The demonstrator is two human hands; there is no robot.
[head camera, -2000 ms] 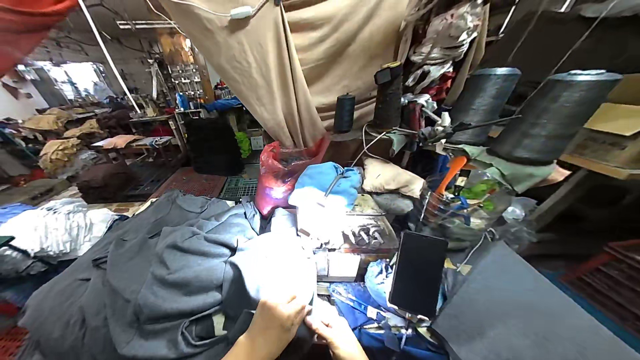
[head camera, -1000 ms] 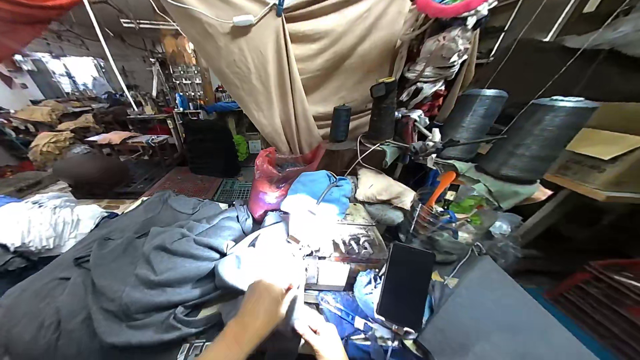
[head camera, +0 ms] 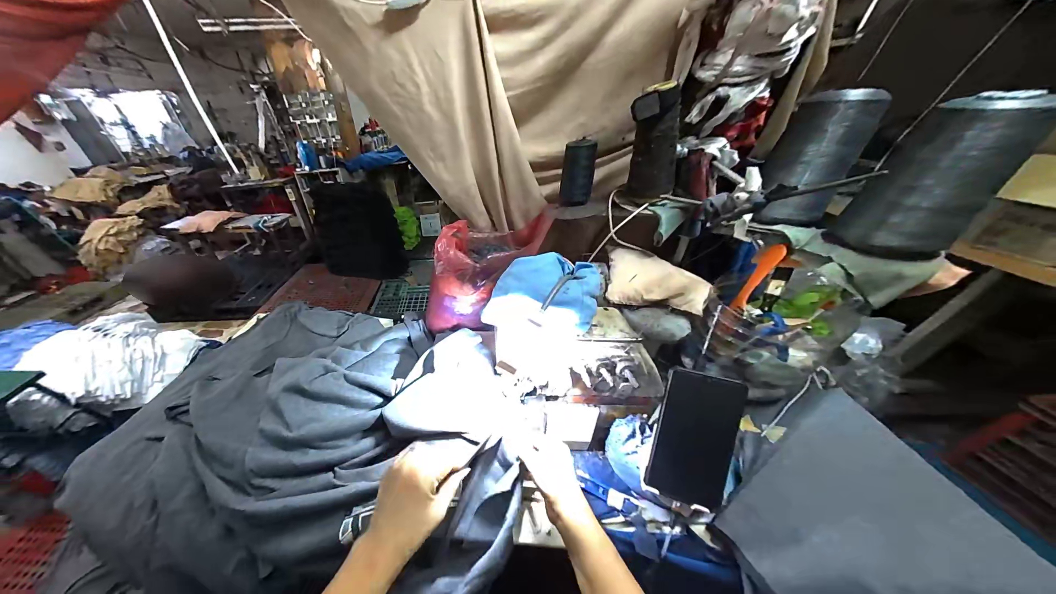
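Grey fabric (head camera: 289, 429) lies in a large heap from the left to the middle of the work table. At the lower middle, my left hand (head camera: 425, 478) pinches an edge of this fabric, thumb and fingers closed on it. My right hand (head camera: 546, 462) is just to its right, at the fabric's other side, under a very bright lamp glare; its fingertips are washed out, so its grip cannot be told. A fold of the grey cloth hangs down between both wrists. Behind the hands, a machine (head camera: 615, 371) with exposed metal parts is partly lost in the glare, with a blue cloth (head camera: 549, 285) over it.
A dark-screened phone (head camera: 695, 437) stands on a holder right of my hands. Behind it are a clear container with an orange-handled tool (head camera: 759, 276) and large dark thread cones (head camera: 949, 173). A red plastic bag (head camera: 462, 272) stands behind the fabric. White cloths (head camera: 115, 359) lie at the left.
Between one second ago and now, the fabric at my hands has been raised and folded, and a grey fold now hangs between my wrists. The left hand's fingers have come into clearer view.
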